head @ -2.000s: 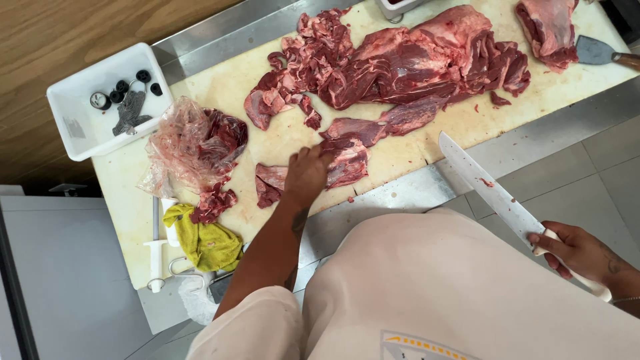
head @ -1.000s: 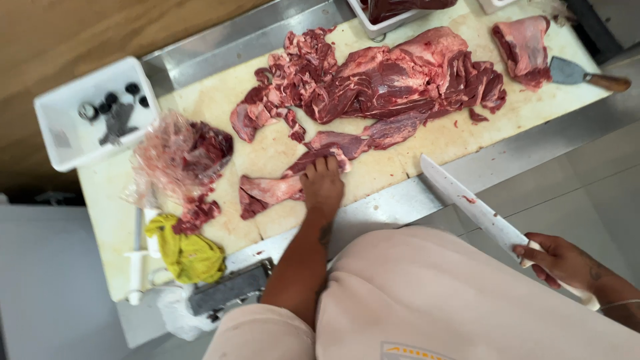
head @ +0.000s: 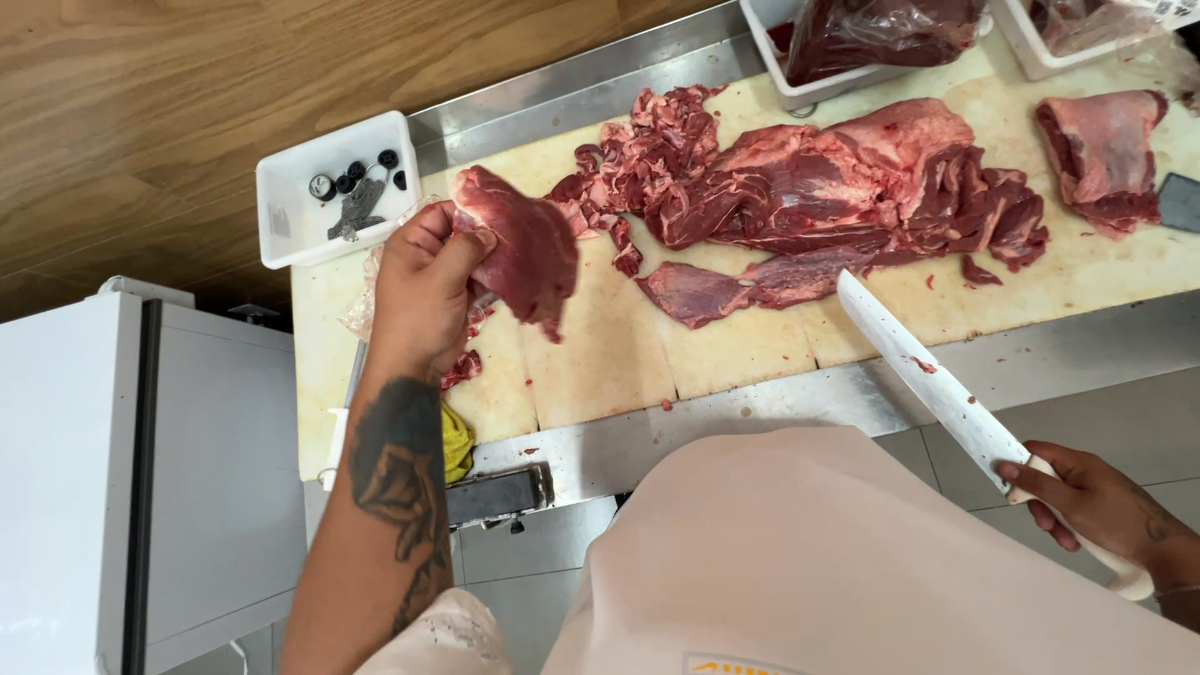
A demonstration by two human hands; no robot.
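Note:
My left hand (head: 427, 281) pinches a piece of raw red meat (head: 520, 248) by its upper left edge and holds it up over the left part of the white cutting board (head: 600, 361). In my right hand (head: 1073, 502) is the white handle of a long butcher's knife (head: 937, 389), its blade slanting up and left with the tip at the board's front part. A large cut of raw meat (head: 834, 187) lies across the board, with a heap of trimmings (head: 661, 141) at its left end and a long thin strip of meat (head: 698, 292) along its near side.
A white tray (head: 278, 220) with small black round items stands at the board's left corner. Bagged meat (head: 881, 37) sits in a white tub at the back. On the right are another meat piece (head: 1106, 155) and a scraper blade (head: 1181, 202). A yellow cloth (head: 457, 445) lies front left.
My left hand has lifted a piece of meat from the board's near side and moved left with it. My right hand still holds the knife.

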